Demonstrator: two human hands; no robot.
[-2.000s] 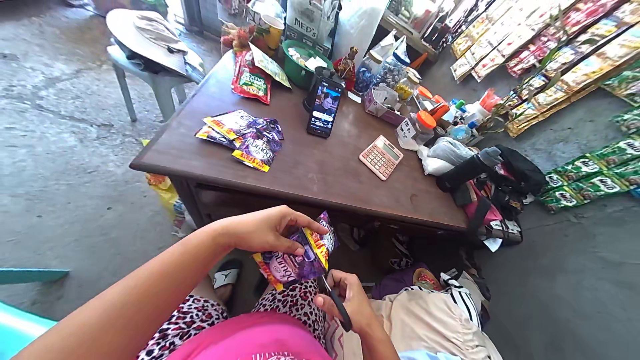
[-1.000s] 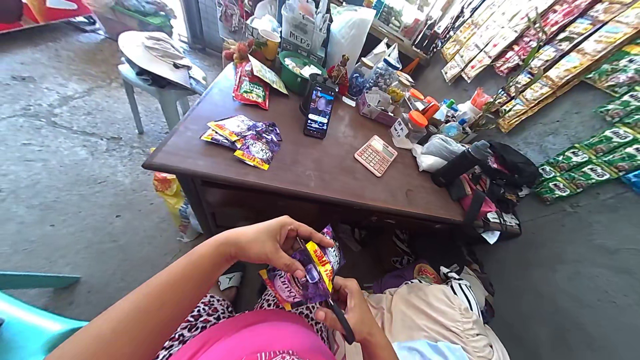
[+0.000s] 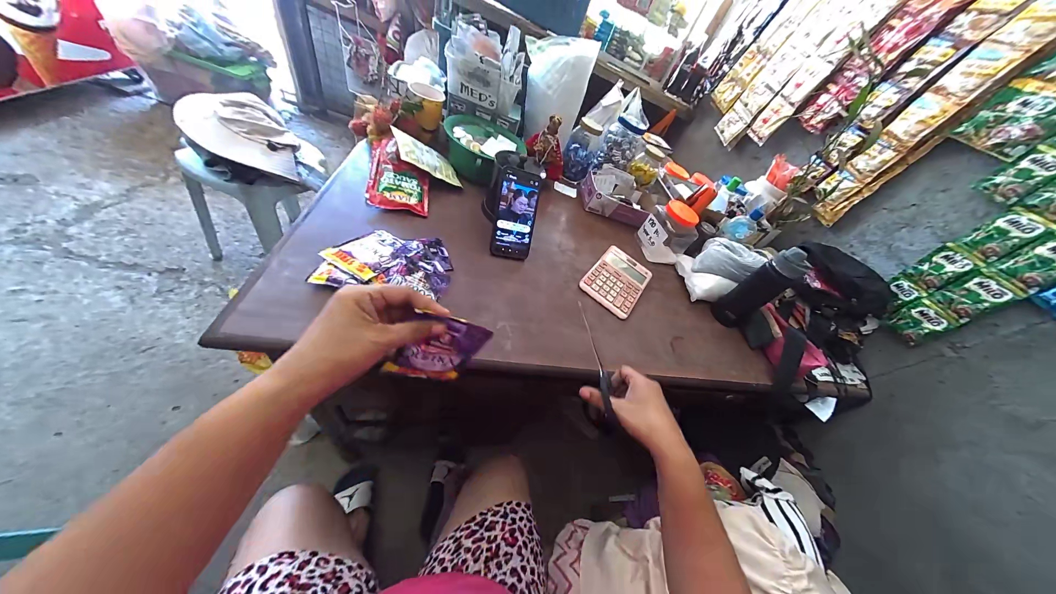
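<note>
Between the thumb and fingers of my left hand (image 3: pixel 371 334) is a purple sachet (image 3: pixel 441 351), held above the table's near edge. My right hand (image 3: pixel 631 404) grips the dark handles of a pair of scissors (image 3: pixel 596 338), whose thin blades point up and away over the table, apart from the sachet. Beyond my left hand, a loose pile of purple and yellow sachets (image 3: pixel 388 260) lies on the brown table (image 3: pixel 520 318). A pink calculator (image 3: pixel 616 281) rests beyond the scissors' tips.
A smartphone (image 3: pixel 516 213) stands propped behind the sachets. Red seasoning packets (image 3: pixel 397 177), a green basin (image 3: pixel 477 148) and an orange-lidded jar (image 3: pixel 670 231) line the back. At the right sit a dark bottle (image 3: pixel 755 289) and bags. A hat (image 3: pixel 239 136) lies on a stool at the left.
My hands have come apart and moved up from my lap toward the table. The scissors, at the purple sachets before, are now away from them. The view has shifted.
</note>
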